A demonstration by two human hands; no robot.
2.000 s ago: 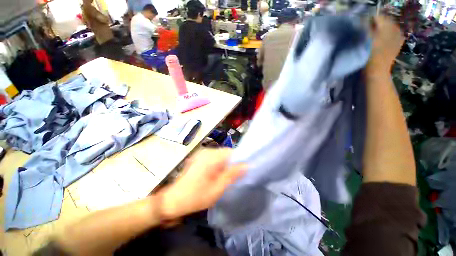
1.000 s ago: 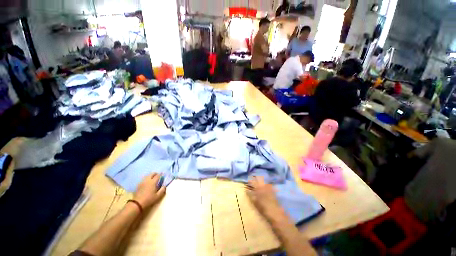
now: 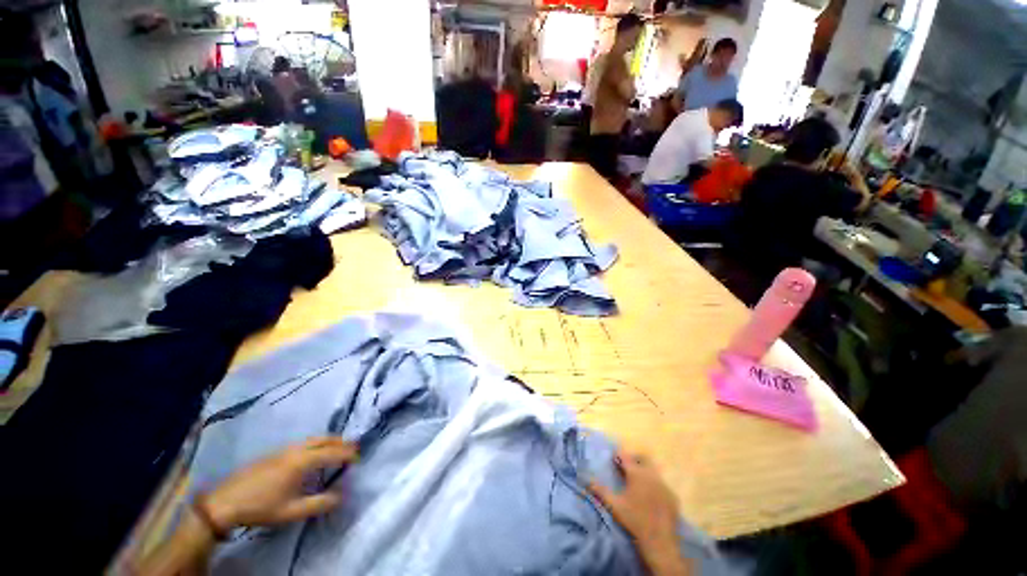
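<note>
A grey-blue jacket (image 3: 451, 450) lies spread and wrinkled on the near part of the pale table, its bottom cut off by the picture's edge. A whitish strip runs down its middle. My left hand (image 3: 276, 486) lies over its left part, with thumb and fingers apart. My right hand (image 3: 644, 506) is at its right part, fingertips touching the cloth; whether they pinch it is unclear. No tool shows in either hand.
Beyond the jacket, a grey-blue garment pile (image 3: 496, 231) lies on the table (image 3: 664, 371). A pink bottle-shaped object (image 3: 777, 315) stands on a pink block near the right edge. Light-blue stacks (image 3: 242, 186) and navy garments (image 3: 101, 416) are at left. Several people are behind.
The jacket has come nearer to me and lies apart from the pile, its near part now beyond the picture's bottom. Both hands have moved lower and farther apart over it.
</note>
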